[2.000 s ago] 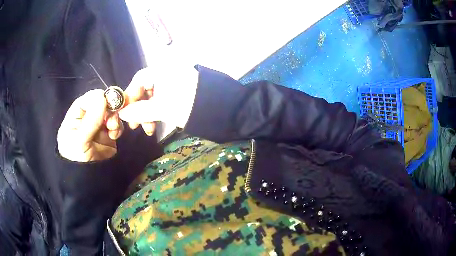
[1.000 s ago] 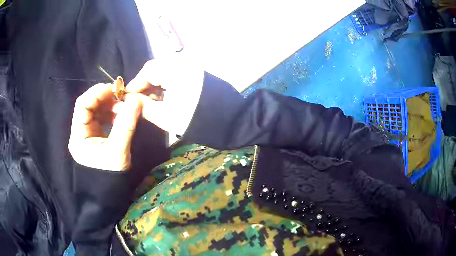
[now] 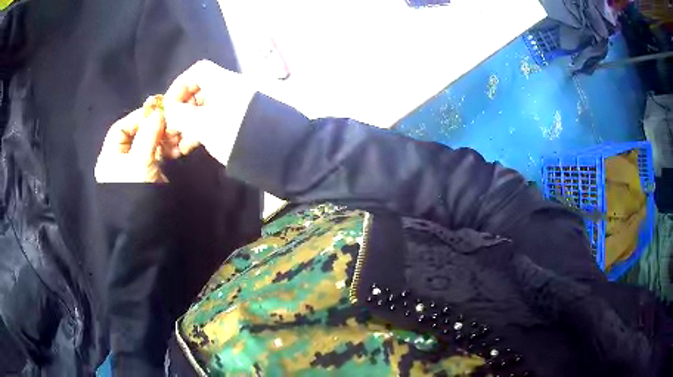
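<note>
The black garment (image 3: 81,66) lies along the left, with its shinier wrinkled lining (image 3: 37,272) at the far left. My left hand (image 3: 134,149) is above the garment, fingertips pinched on the small gold-coloured button (image 3: 156,103). My right hand (image 3: 198,103) touches my left at the button, its fingers bent in. The button is mostly covered by fingertips and overexposed. The needle and thread cannot be made out now. What my right fingers grip is hidden.
The bright white table (image 3: 332,59) is beyond my right forearm, with a red-pink looped outline (image 3: 279,60) on it and a dark object (image 3: 428,3) at its far side. A blue basket (image 3: 575,180) with yellow-brown cloth (image 3: 623,210) stands right on the blue floor (image 3: 472,110).
Both hands have moved up over the garment and closer together. The button has turned and is more covered; the needle that stuck out beside it no longer shows. The view has shifted slightly.
</note>
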